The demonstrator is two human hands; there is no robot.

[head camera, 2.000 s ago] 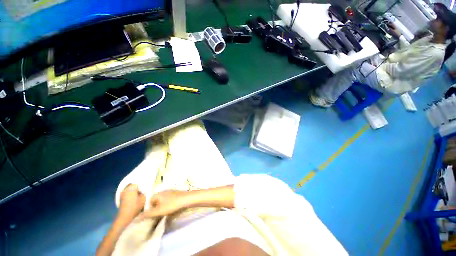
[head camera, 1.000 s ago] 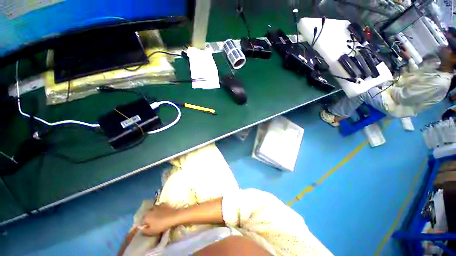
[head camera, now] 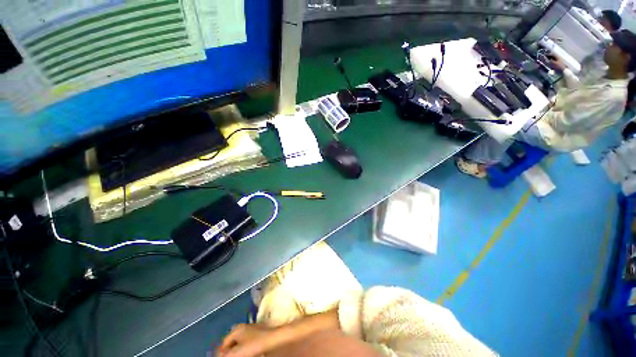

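Note:
My right hand [head camera: 244, 339] rests low over my lap at the bottom edge, partly cut off; its fingers look curled, and whether it holds anything cannot be told. My left hand is not in view. Nearest on the green bench [head camera: 293, 230] lies a flat black electronic unit [head camera: 202, 240] with a white label and a thin band around it. A white cable [head camera: 273, 213] loops at its right side and runs off to the left. A yellow pen-like stick [head camera: 302, 194] with a dark end lies right of the unit.
Behind are a monitor [head camera: 139, 77], paper slip [head camera: 298, 141], black mouse [head camera: 343, 160] and label roll [head camera: 333, 114]. Black units [head camera: 422, 104] and a white tray [head camera: 446, 63] sit at the right. White trays [head camera: 410, 219] are below the bench. People [head camera: 593, 97] sit at far right.
The view has tilted up, showing more of the monitor. My left hand, seen at first beside my right, is now out of view. The unit, cable and stick look unmoved on the bench.

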